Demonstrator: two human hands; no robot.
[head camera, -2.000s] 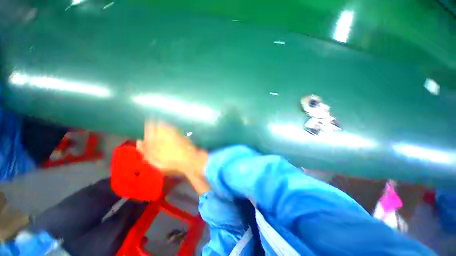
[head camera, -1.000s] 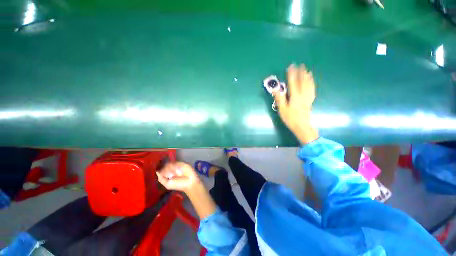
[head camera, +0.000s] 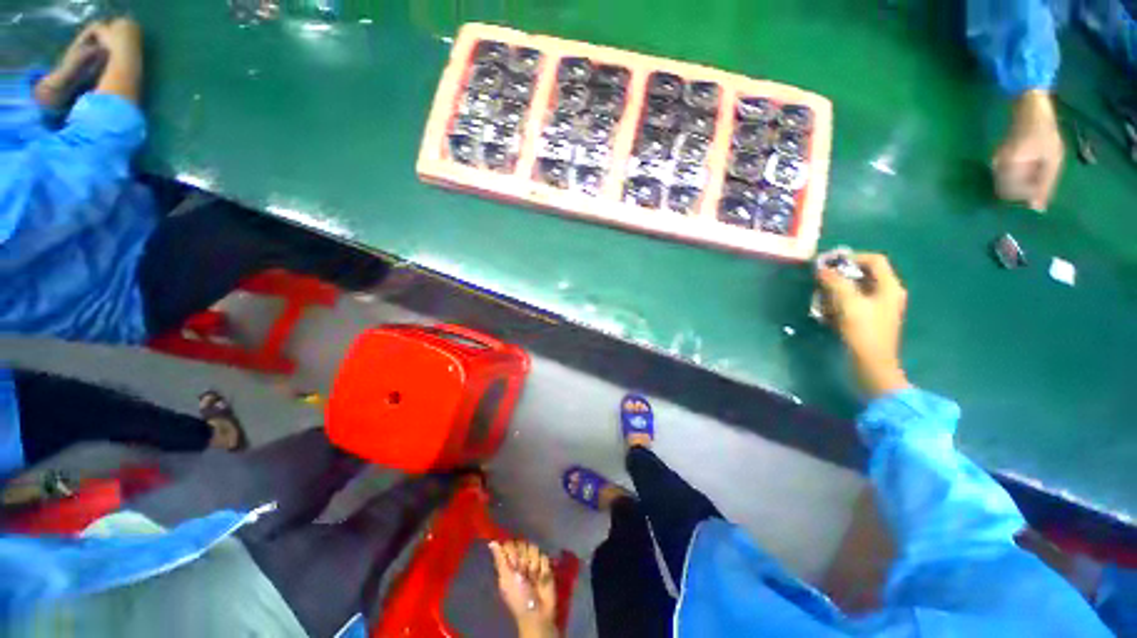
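Observation:
My right hand is on the green work surface, just right of the tray's lower right corner. Its fingers are closed around a small silvery watch case module, partly hidden by them. My left hand is low, away from the surface, near the bottom edge. Its palm is up, its fingers are loosely curled, and nothing clear shows in it. A long pale orange tray has four compartments with rows of dark units. A dark unit and a white square bit lie to the right.
Another person's hand rests on the surface at the upper right. A person in a blue smock has hands at the surface's left edge. A red stool stands on the floor below. Another person's dark-clothed legs extend at lower left.
The view has shifted, and the filled tray now shows. My right hand, beside the modules a second ago, now holds one. My left hand is lower in the picture, its fingers less tightly curled.

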